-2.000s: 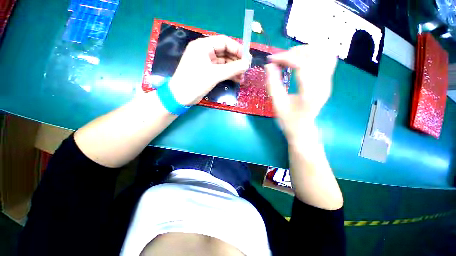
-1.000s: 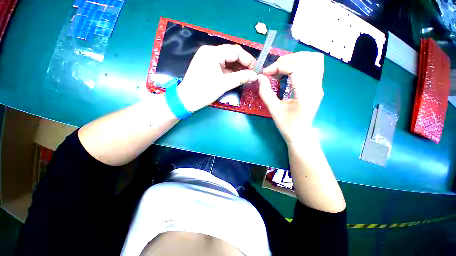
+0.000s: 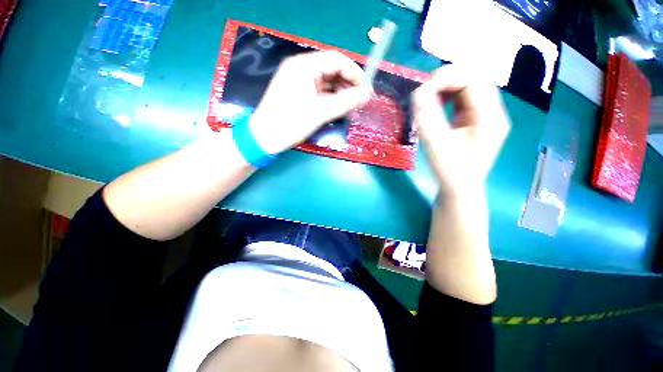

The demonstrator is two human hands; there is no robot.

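A black circuit board (image 3: 251, 71) lies on a red bubble bag (image 3: 372, 151) on the green bench. My left hand (image 3: 311, 98), with a blue band on the wrist, is over the middle of the board and holds a narrow pale strip (image 3: 380, 49) between thumb and fingertips. The strip points up and away from me. My right hand (image 3: 461, 120) is blurred, at the right end of the board, apart from the strip. Its thumb and finger are close together; whether they hold something small cannot be seen. My left hand hides part of the board.
Blue squares (image 3: 131, 27) on a clear sheet lie at the left. A small whitish scrap (image 3: 375, 34) is behind the board. A white backing sheet (image 3: 465, 33) is beyond. Grey pad sheets (image 3: 545, 200) and stacked red bags (image 3: 624, 131) are at the right.
My hands met at the strip one second ago; now my right hand has moved away to the right. My left hand keeps the strip, moved slightly up and left.
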